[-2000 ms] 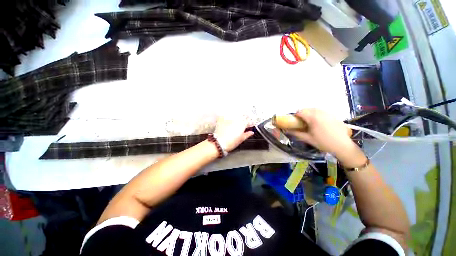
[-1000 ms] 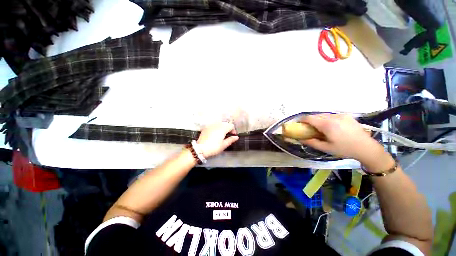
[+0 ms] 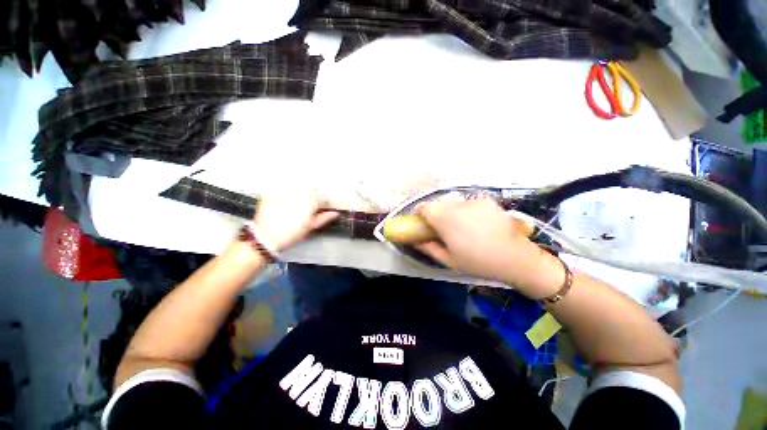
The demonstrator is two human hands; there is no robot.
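A dark plaid strip (image 3: 360, 224) lies along the near edge of the white-covered table. My left hand (image 3: 288, 222) rests on the strip with its fingers on the fabric; its far left end sticks out beyond the hand. My right hand (image 3: 471, 236) grips the tan wooden handle of the steam iron (image 3: 405, 228). The iron's pointed tip is on the strip, a little right of my left hand. The iron hides the strip's right part.
A pile of plaid strips (image 3: 193, 84) with a grey band lies at left, more plaid fabric (image 3: 496, 25) along the far edge. Scissors (image 3: 612, 89) and cardboard (image 3: 669, 92) lie far right. A black hose (image 3: 622, 178) runs right. A red container (image 3: 76, 248) stands below left.
The iron and my right hand have moved left along the strip. My left hand has also shifted left along the strip. The camera view has shifted.
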